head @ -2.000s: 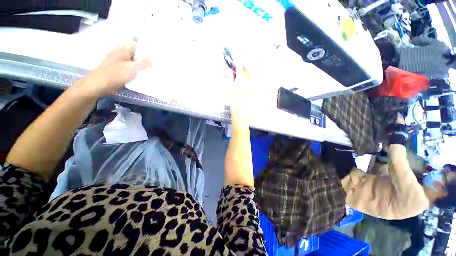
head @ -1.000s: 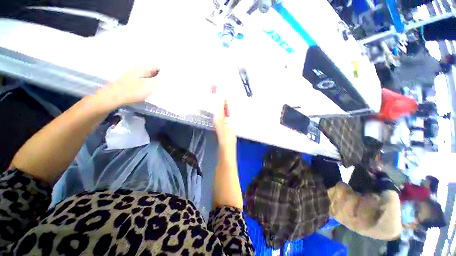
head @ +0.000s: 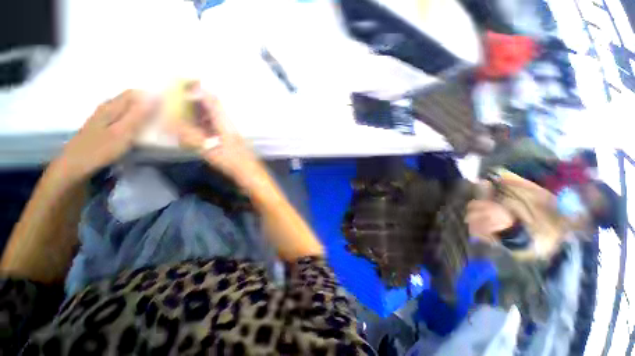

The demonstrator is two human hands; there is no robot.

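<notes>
The view is blurred. My left hand point(head: 108, 128) is over the front of the white table point(head: 313, 128), its fingers bent towards the right hand. My right hand point(head: 216, 135) is close beside it, fingers curled at a pale yellow piece point(head: 169, 110) between the hands. A small dark patch shows by the right fingers; I cannot tell what it is. Whether the left fingers grip the piece is unclear. A slim dark tool point(head: 278, 69) lies on the table, beyond and right of my hands.
A black phone-like rectangle point(head: 372, 110) and dark plaid fabric point(head: 445, 115) lie at the right. The sewing machine's black end panel point(head: 397, 38) is behind. Plaid cloth point(head: 393, 226) hangs over a blue crate point(head: 324, 198). A translucent bag point(head: 174, 233) is at my lap. Another person's hand point(head: 487, 217) is at right.
My hands have come together at the left, with the right hand moved left across the table edge. The pale yellow piece now shows between them. The camera view has turned.
</notes>
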